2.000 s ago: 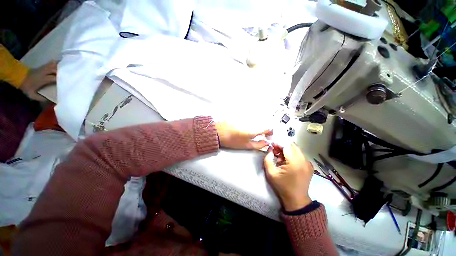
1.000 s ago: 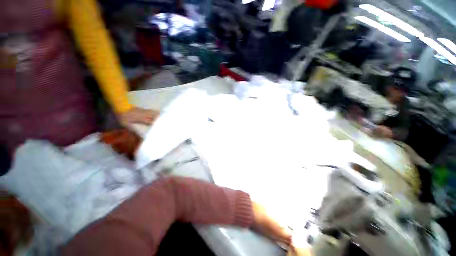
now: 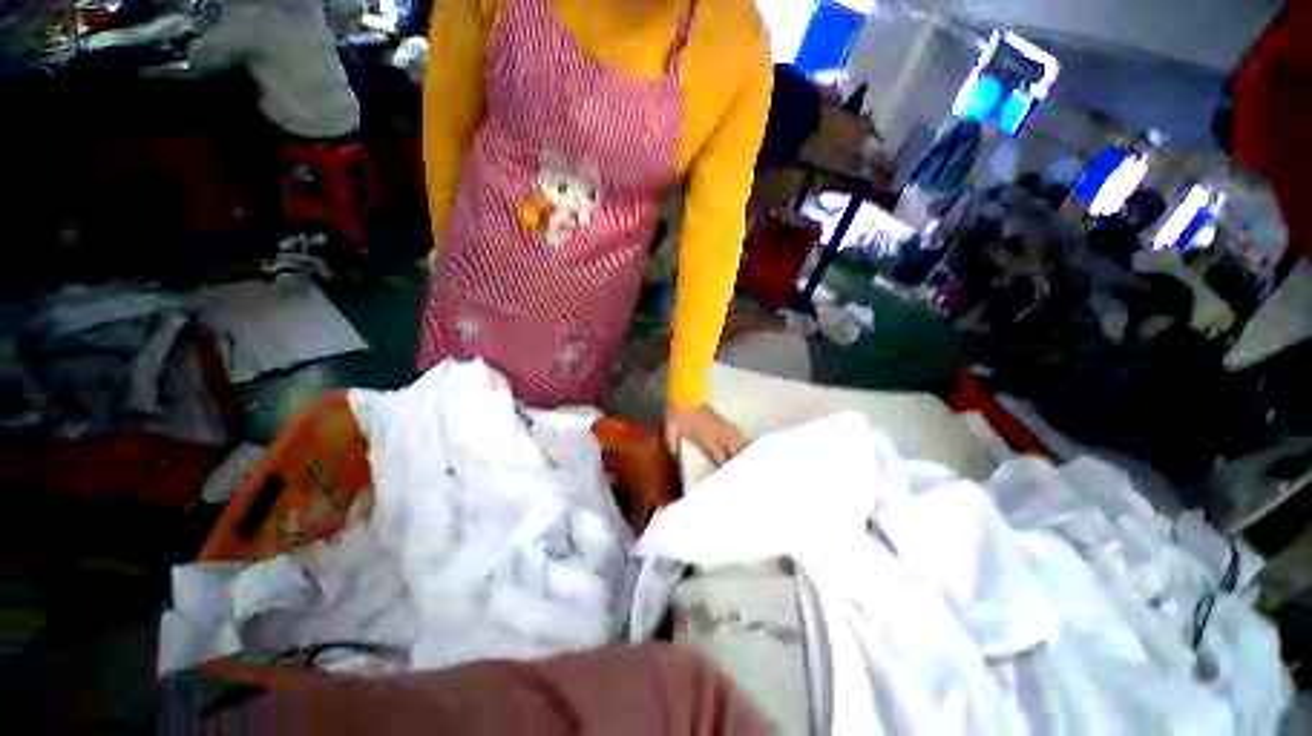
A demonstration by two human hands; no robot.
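A large white garment panel [image 3: 935, 575] lies in folds over the machine table, with a thin dark loop of trim at its right. Small white cut pieces [image 3: 504, 546] are heaped in the orange basket [image 3: 310, 475] to the left of the table. My left sleeve crosses the bottom edge of the picture, but the hand itself is out of view. My right hand is also out of view. The sewing machine head and needle are not in the picture.
A person in a yellow top and striped apron [image 3: 561, 245] stands behind the basket, one hand [image 3: 701, 431] on the table corner. Another person sits far left. A dark pile of cloth [image 3: 108, 374] lies left. A bare table part [image 3: 741, 618] shows between basket and panel.
The view has swung up and left, away from the machine, to the basket and the standing person. Both hands, earlier together near the needle, have left the picture.
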